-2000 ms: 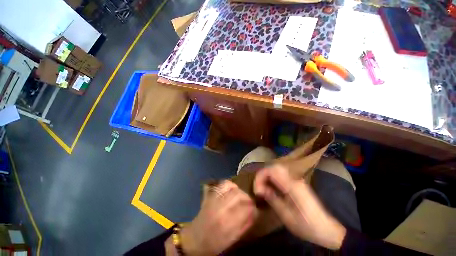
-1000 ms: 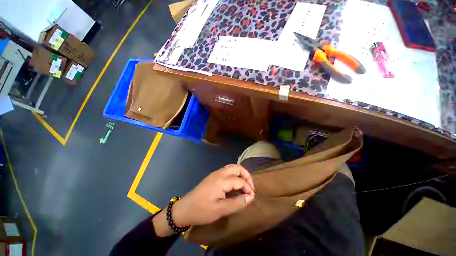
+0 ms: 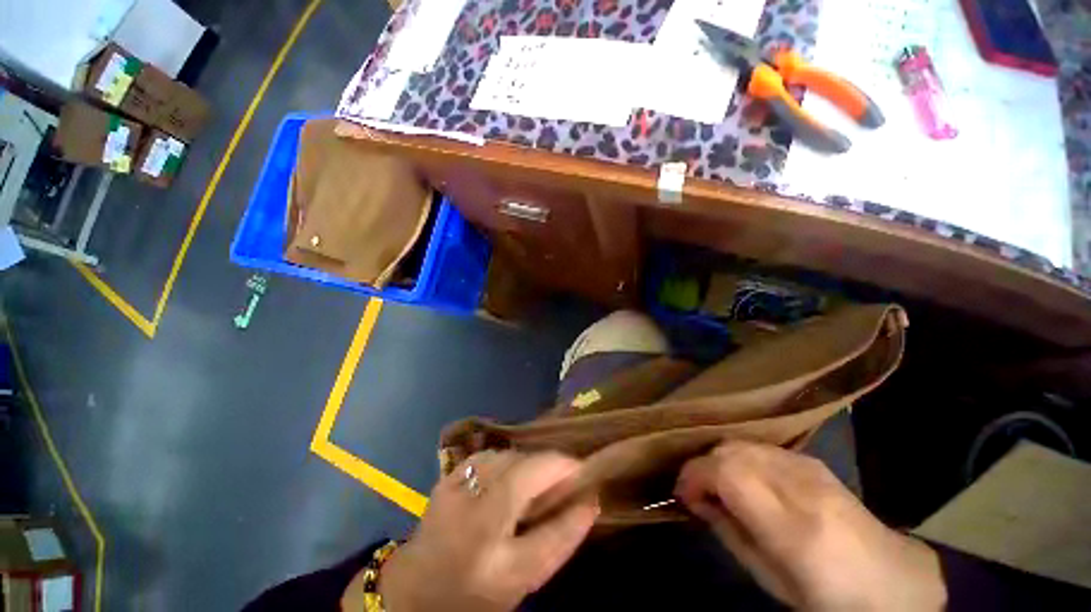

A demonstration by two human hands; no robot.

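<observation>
A brown handbag (image 3: 742, 383) lies across my lap with its long opening towards me. My left hand (image 3: 509, 520) grips the bag's near edge at the left, with a ring on one finger. My right hand (image 3: 802, 514) is at the same edge further right, its fingertips pinched together. A thin bright glint, perhaps a needle (image 3: 659, 505), shows just left of the right fingertips. Whether the right fingers hold it or the bag's edge is hard to tell. A small gold fitting (image 3: 585, 398) shows on the bag's far side.
The desk edge (image 3: 766, 206) runs just beyond my lap. Orange-handled pliers (image 3: 796, 90), a pink lighter-like item (image 3: 925, 93) and a red-edged phone (image 3: 1011, 34) lie on it. A blue crate (image 3: 461, 269) holding another brown bag stands left; an open carton (image 3: 1017, 520) is at right.
My right hand, out of view a second ago, is back at the bag. The bag has turned so its opening faces me, and my left hand has closed on its edge.
</observation>
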